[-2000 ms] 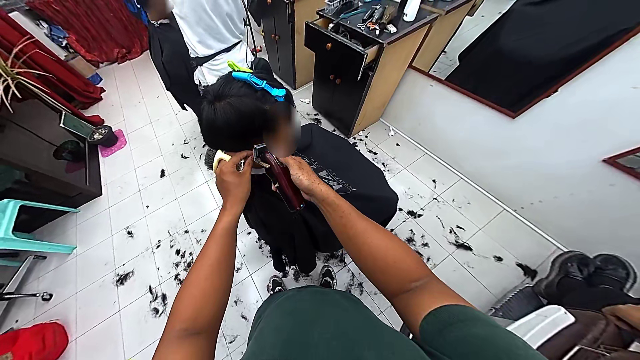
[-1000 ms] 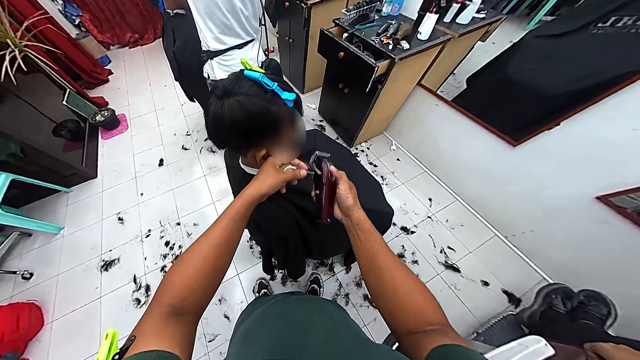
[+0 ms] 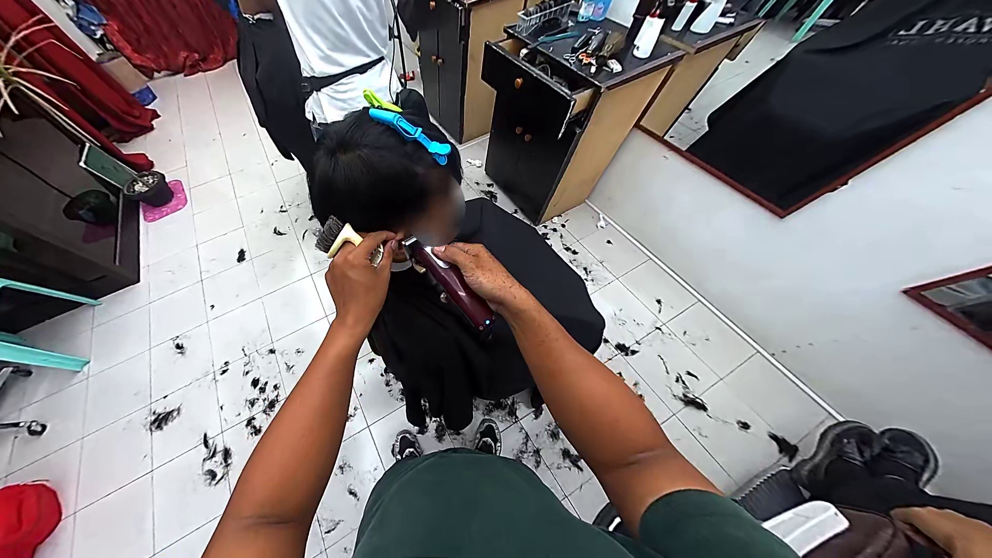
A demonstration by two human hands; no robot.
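Note:
A seated person in a black barber cape (image 3: pixel 519 287) is in front of me, with blue (image 3: pixel 411 133) and yellow-green (image 3: pixel 381 101) hair clips in their black hair (image 3: pixel 364 167). My right hand (image 3: pixel 484 271) grips a dark red cordless hair clipper (image 3: pixel 457 291), its blade close to the side of the person's head, near the ear. On the other side, my left hand (image 3: pixel 360 279) holds a neck brush with a cream handle (image 3: pixel 345 239) and dark bristles; its fingertips are by the ear, where small metal rings, perhaps scissors, show.
Beyond the chair stands another person in a white shirt (image 3: pixel 337 39). A black cabinet (image 3: pixel 535 124) with an open drawer holds combs, scissors and bottles. Cut hair (image 3: pixel 263 395) litters the tiled floor. Someone's black shoes (image 3: pixel 876 453) are at lower right; a teal chair (image 3: pixel 39 353) is at left.
My left hand and the brush have come back beside the ear. The clipper, held upright away from the head one second ago, has moved left to the side of the head and is tilted.

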